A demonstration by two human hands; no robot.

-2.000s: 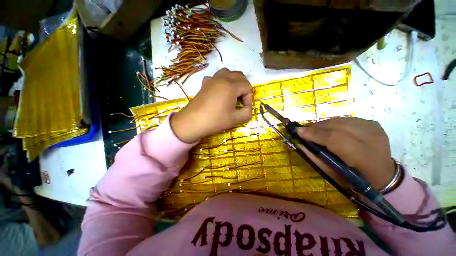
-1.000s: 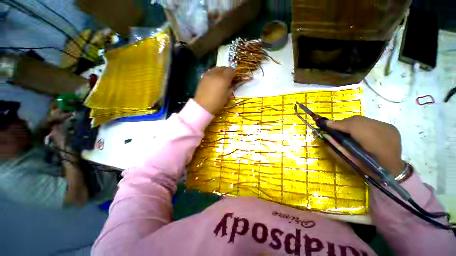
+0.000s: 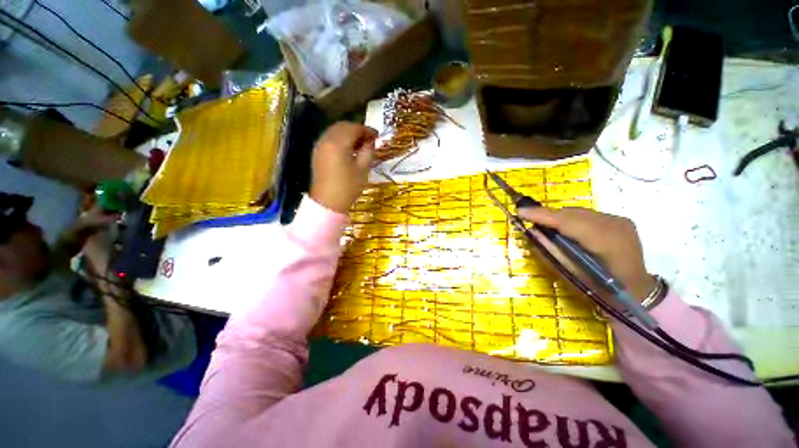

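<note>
A shiny yellow film panel [image 3: 543, 306] with dark grid lines lies in front of me, with rows of thin red-brown wires across its left and middle. My right hand [image 3: 596, 241] holds a dark grey soldering iron [image 3: 583, 260]. Its tip is over the panel's far part; I cannot tell whether it touches. My left hand [image 3: 340, 168] is at the near left side of the loose wire heap [image 3: 412, 118], beyond the panel's far left corner. Its fingers are curled beside thin wires; whether they pinch one is unclear.
A brown cardboard box [image 3: 547, 57] stands beyond the panel, with a phone [image 3: 688, 77] to its right. Black pliers [image 3: 771, 149] lie far right. Stacked yellow sheets [image 3: 223, 149] sit in a blue tray at left. A small round tin [image 3: 452, 80] is near the heap. Another person [image 3: 74, 302] sits at left.
My left hand has moved from over the panel to the wire heap. The iron's tip has moved from beside my left hand to farther right along the panel. The view has also shifted.
</note>
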